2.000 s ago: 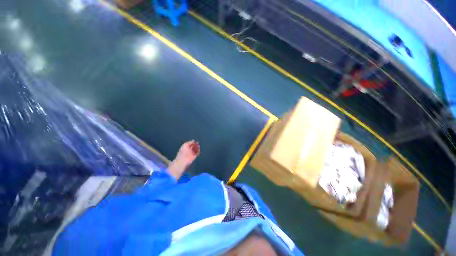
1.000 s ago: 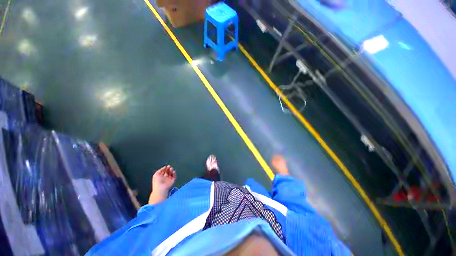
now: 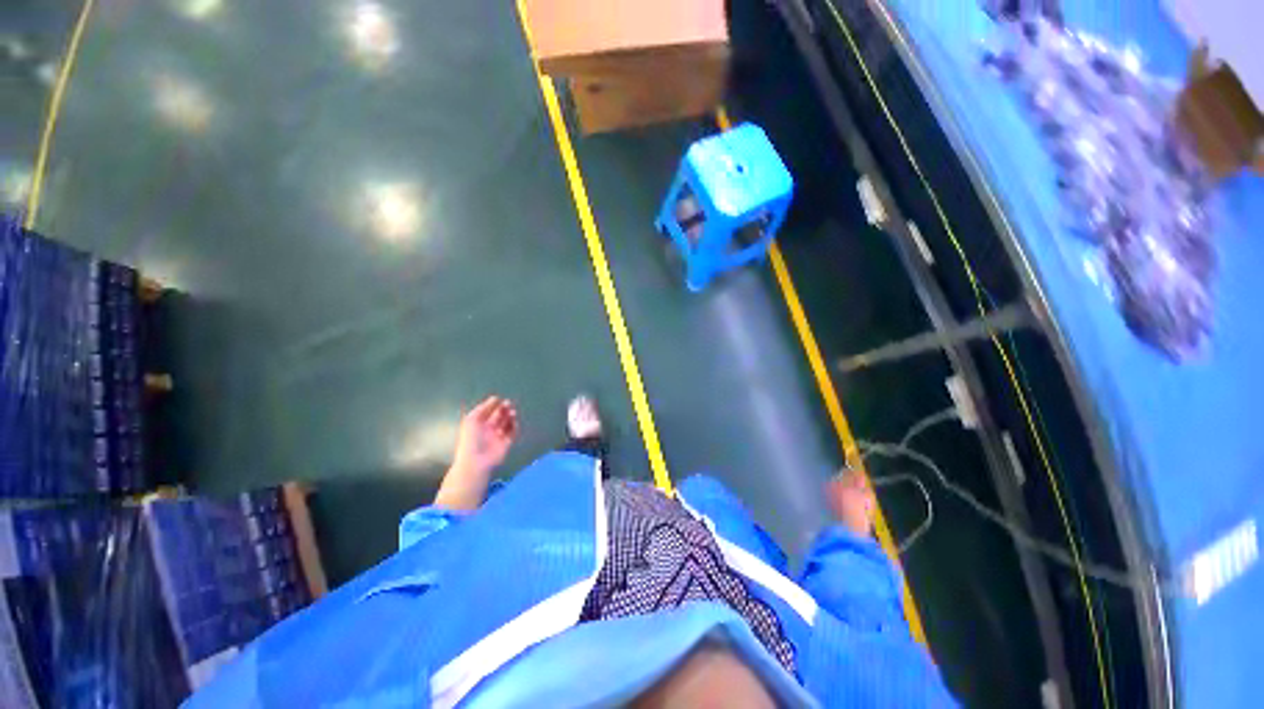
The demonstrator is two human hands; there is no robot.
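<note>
My left hand [image 3: 487, 429] hangs over the green floor at the lower left of centre. It is bare, its fingers loosely curled, and holds nothing that I can see. My right hand [image 3: 851, 501] hangs beside the blue-topped table, small and blurred, so its fingers cannot be made out. A bright blue plastic stool [image 3: 742, 172] stands on the floor ahead, beside the table. A brown carton [image 3: 631, 31] stands just beyond the stool at the top edge. Shiny clear polybagged parts [image 3: 1116, 180] lie in a long heap on the blue table [image 3: 1095, 402].
Dark-blue film-wrapped pallet loads [image 3: 83, 582] stand on the left, with pale pallet wood at their edges. A yellow lane line [image 3: 604, 284] runs ahead over the glossy green floor. A looped cable [image 3: 922, 485] hangs by the table frame. Part of another carton [image 3: 1223, 118] shows on the table.
The stool and the far carton are nearer and fuller in view. The open cartons seen two seconds ago are out of view. The bagged heap on the table has come into view.
</note>
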